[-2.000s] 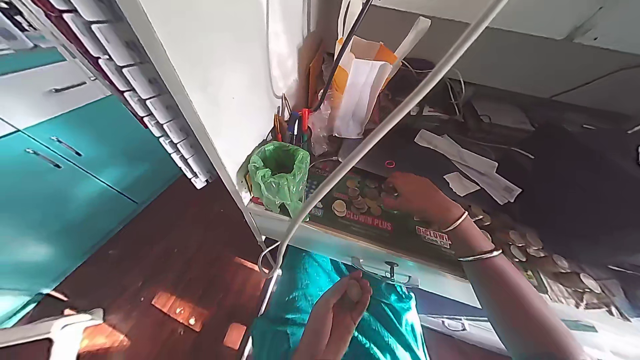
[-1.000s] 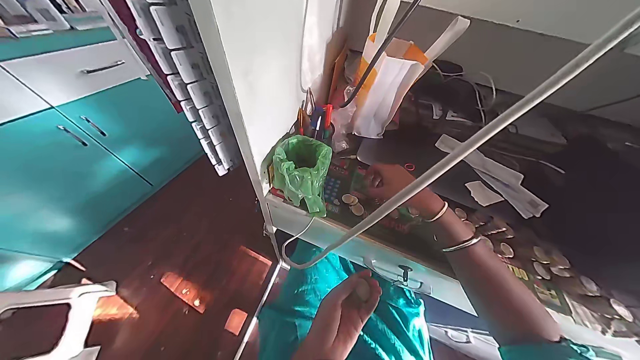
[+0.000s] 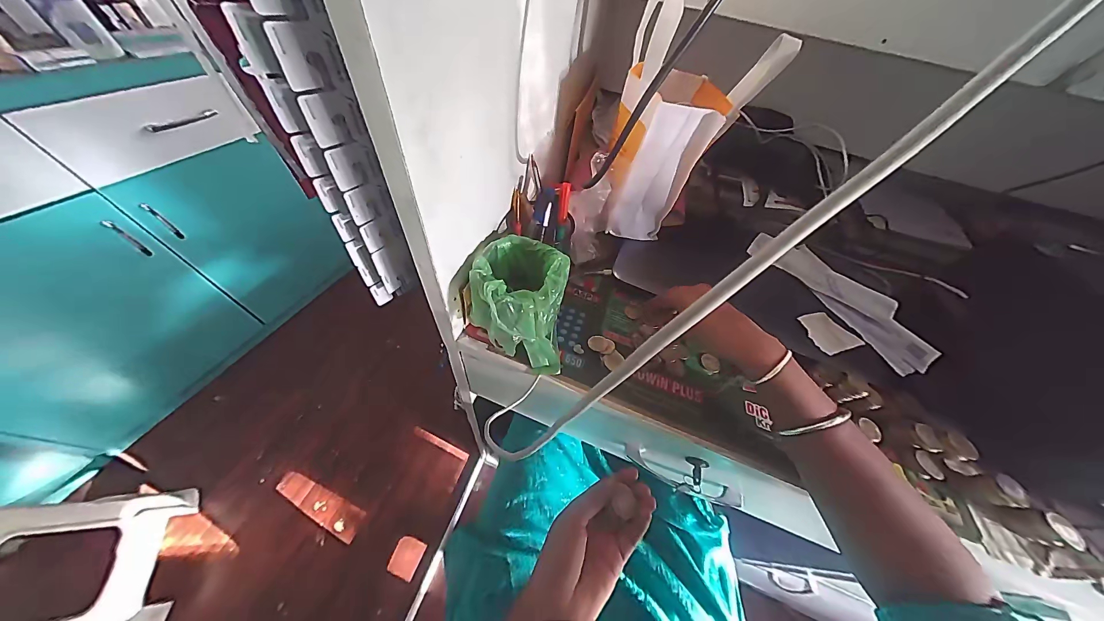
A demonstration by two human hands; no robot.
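Low in the view, my left hand (image 3: 591,543) is cupped palm up above a shiny teal cloth, its fingers curled around a round coin (image 3: 623,500). My right hand (image 3: 724,332), with two bangles at the wrist, reaches over the desk, its fingertips down among loose coins (image 3: 601,345) on a dark printed mat (image 3: 664,388). Whether those fingers pinch a coin cannot be seen. More coins (image 3: 930,438) lie in a spread to the right, beyond the forearm. A container lined with a green plastic bag (image 3: 522,302) stands left of the right hand.
Pens (image 3: 561,207) stand behind the green-lined container. Farther back are a paper bag (image 3: 660,164), torn paper strips (image 3: 845,302) and cables. A pale rod or cable (image 3: 742,276) crosses the view diagonally. A drawer front with a key (image 3: 697,470) is at the desk edge; a white panel (image 3: 457,129) rises left.
The view has swung left since the earliest frame. My right hand stays over the coins with its fingers shifting among them; my left hand remains cupped.
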